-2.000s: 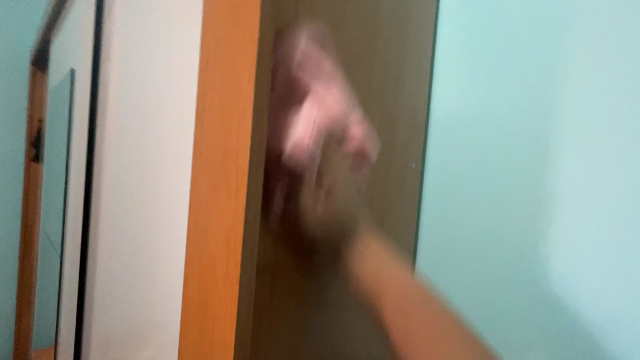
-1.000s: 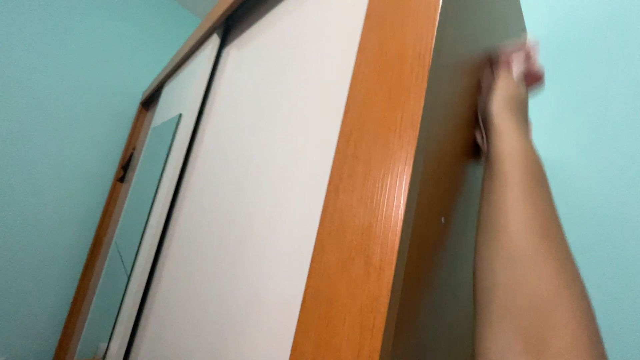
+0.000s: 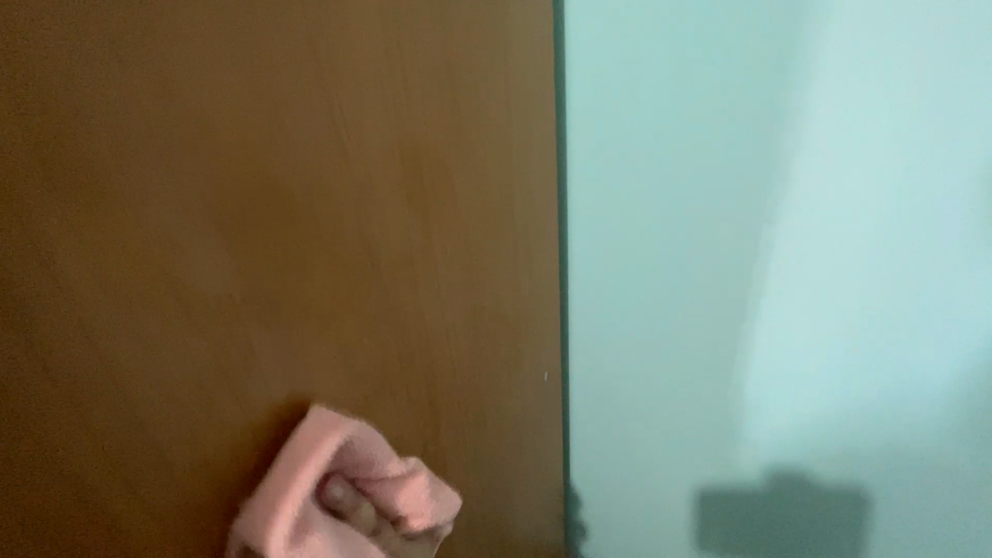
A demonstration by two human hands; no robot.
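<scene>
My right hand (image 3: 360, 511) shows at the bottom edge, left of centre, its fingers bent into a folded pink cloth (image 3: 291, 492). The cloth lies against the brown wood side panel of a wardrobe (image 3: 349, 232), low in the view. Folds wrap around the fingers and hide part of them; the wrist is cut off by the frame. My left hand is out of view.
A light turquoise wall (image 3: 666, 232) fills the right side, beyond the panel's dark vertical back edge (image 3: 563, 271). A boxy shadow (image 3: 783, 515) falls on the wall at the lower right.
One second ago my right hand was raised high, with the cloth near the panel's far edge; now it is low on the panel. The view has swung in close to the side panel.
</scene>
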